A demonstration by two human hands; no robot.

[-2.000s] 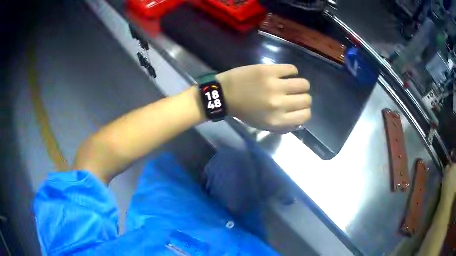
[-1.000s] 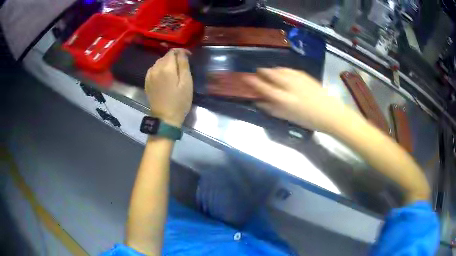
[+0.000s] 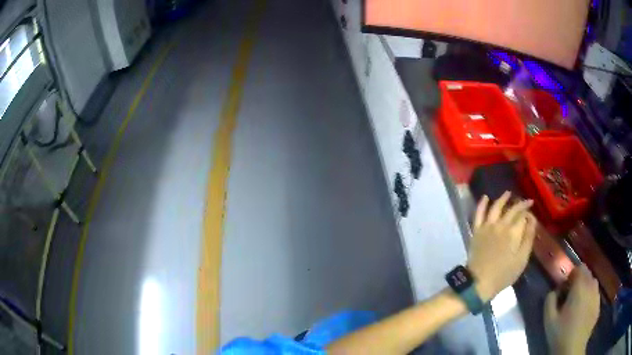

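Note:
A reddish-brown fixture bar (image 3: 552, 256) lies between my hands at the lower right. My left hand (image 3: 502, 244), with a watch on the wrist, is beside the bar's upper end, fingers spread and nothing visible in it. My right hand (image 3: 576, 310) is at the bar's lower end, fingers curled close to it; whether it grips the bar is unclear. A red bin (image 3: 597, 168) with small metal parts stands just beyond the bar. A second bar (image 3: 594, 259) lies farther right, partly cut off from view by dark equipment.
Another red bin (image 3: 514, 133) holds a few pale pieces; clear plastic lies by a third red bin (image 3: 544, 104). A monitor (image 3: 478, 26) with an orange-pink screen is at the top. The white bench side (image 3: 438, 243) borders a grey aisle floor with yellow lines (image 3: 216, 180).
The view has swung left toward the aisle, bringing the monitor in. My left hand has gone from closed fingers to spread ones. The bar under my blurred right hand now lies between both hands.

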